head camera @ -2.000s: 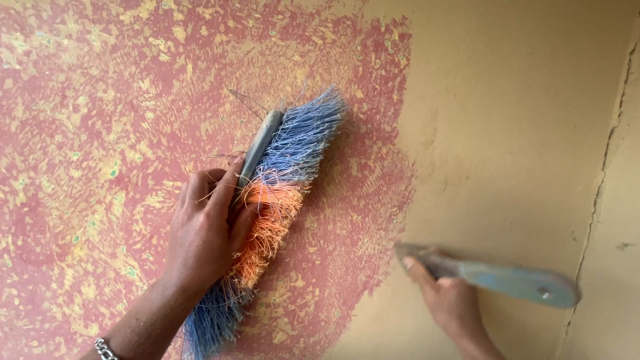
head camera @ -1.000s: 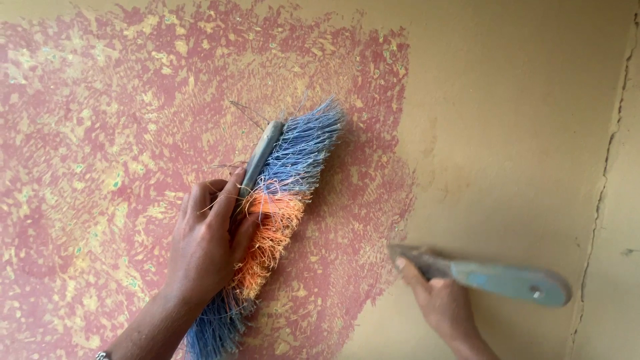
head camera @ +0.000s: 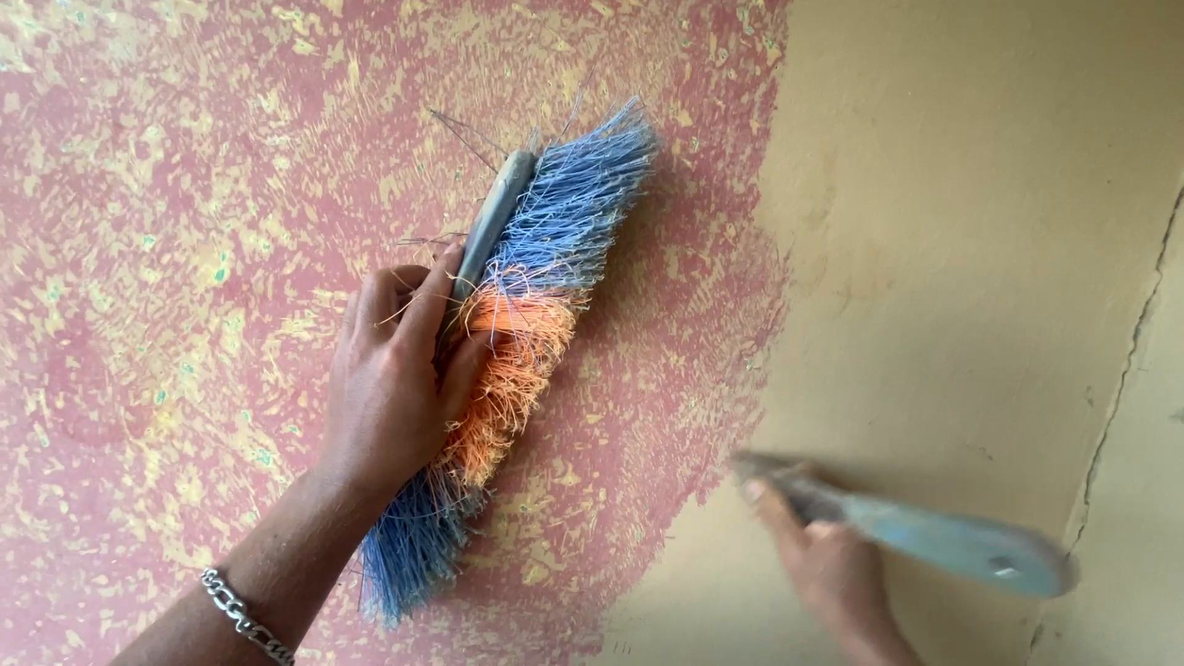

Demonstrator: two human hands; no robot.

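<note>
My left hand (head camera: 393, 370) grips the block of a brush head (head camera: 555, 240) with blue bristles at both ends and orange ones in the middle. The brush is tilted, its upper end leaning right, close to the patchy pink part of the painted wall (head camera: 231, 268). At the lower right, my right hand (head camera: 828, 564) is shut on a scraper (head camera: 953, 541) with a worn blue-grey handle. The scraper's blade end lies at the ragged edge between pink and tan paint. Blade and fingers are blurred, so contact with the wall is hard to tell.
Tan paint (head camera: 934, 231) covers the wall's right side. A long, jagged crack (head camera: 1124, 379) runs down it at the far right, behind the end of the scraper handle. A chain bracelet (head camera: 242, 622) circles my left wrist.
My right hand and the scraper remain near the ragged paint edge, with only slight shifts. My left hand keeps hold of the brush.
</note>
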